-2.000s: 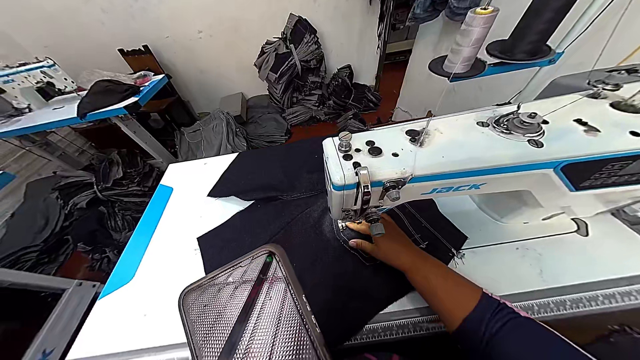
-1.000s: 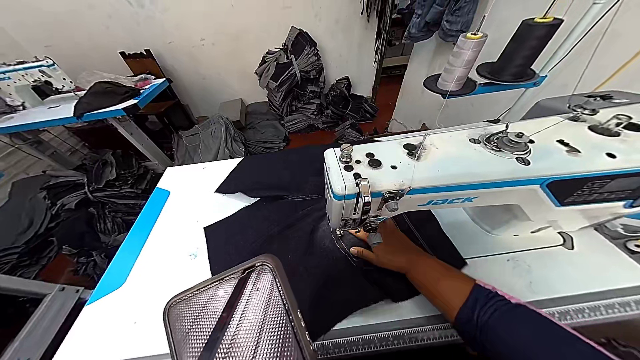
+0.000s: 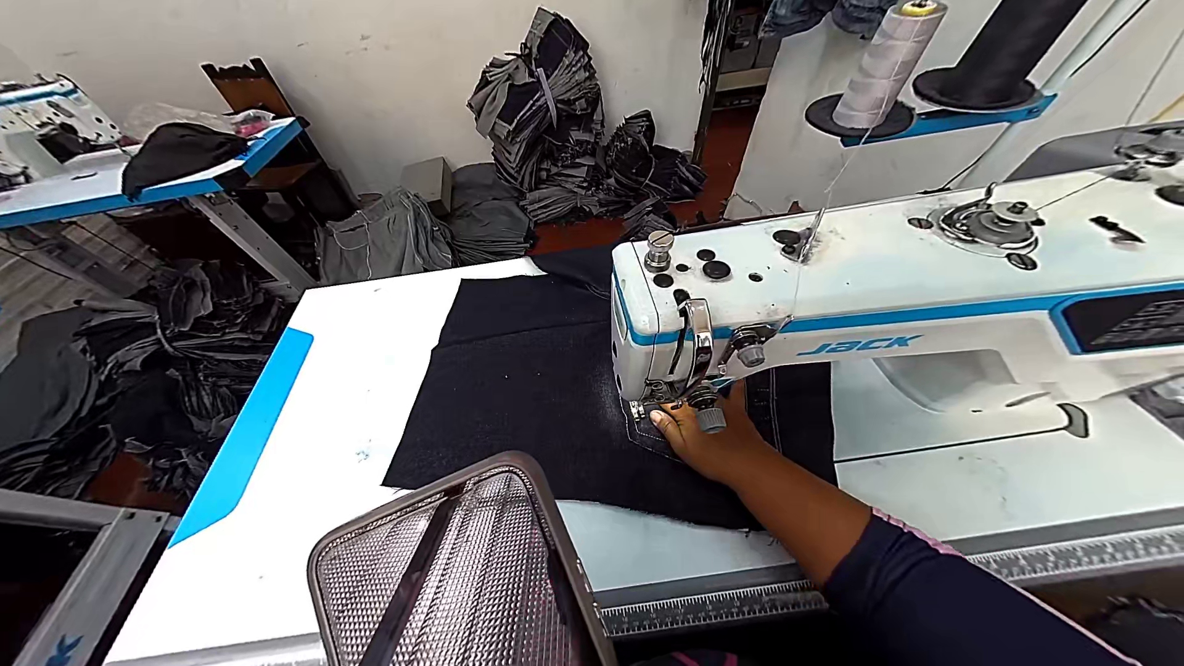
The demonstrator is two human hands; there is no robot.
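A dark denim panel (image 3: 518, 398) lies flat on the white sewing table (image 3: 351, 370), partly beneath the head of a Jack industrial sewing machine (image 3: 860, 305). My right hand (image 3: 708, 435) rests on the denim just right of the needle area, thumb toward the presser foot (image 3: 636, 409); part of the fingers is hidden behind the machine head. Light stitch lines show on the cloth by the thumb. A mesh-faced object with a dark rim (image 3: 472, 564) fills the lower middle of the view and covers part of the table. My left hand is not visible.
Thread cones (image 3: 893, 65) stand on a rack behind the machine. A measuring tape strip (image 3: 712, 606) runs along the table's front edge. Bundles of dark fabric (image 3: 555, 120) lie against the wall, with more heaped at left (image 3: 157, 370). Another sewing table (image 3: 148, 185) stands back left.
The denim panel has turned under the machine head, and its left and lower edges lie differently. My right hand stays on the cloth by the needle area.
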